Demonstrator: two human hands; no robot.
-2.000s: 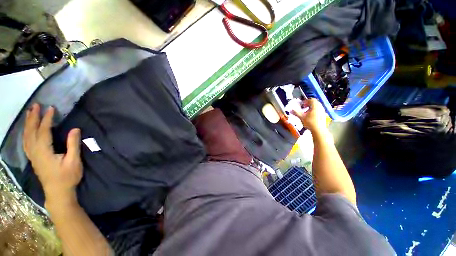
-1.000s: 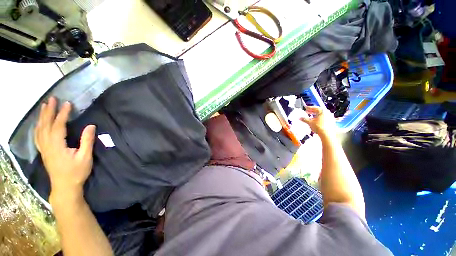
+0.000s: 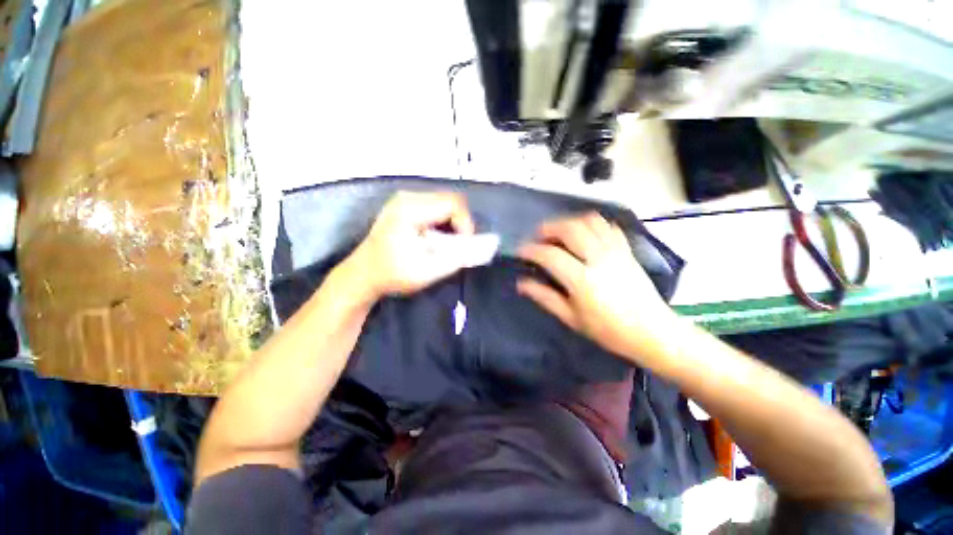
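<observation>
The dark garment (image 3: 418,345) lies at the table's front edge and hangs into the lap. Its pale grey-blue band (image 3: 334,217) runs along the top, towards the machine. My left hand (image 3: 413,246) is on the band, its fingers curled, with a small white label (image 3: 479,250) at its fingertips. My right hand (image 3: 598,274) is over the right part of the band, slightly blurred, fingers apart, with nothing visible in it. A small white tag (image 3: 459,318) shows lower on the garment.
The machine head (image 3: 669,73) overhangs behind the hands. A flat black rectangle (image 3: 719,159) and shears with red and yellow loops (image 3: 818,251) lie right of it. The green tape rule (image 3: 752,312) runs along the front edge. A brown board (image 3: 125,199) is at left.
My right hand has come from the box beside the blue crate to the garment. My left hand has left its flat rest on the cloth and now has the label at its fingertips. The view has turned left.
</observation>
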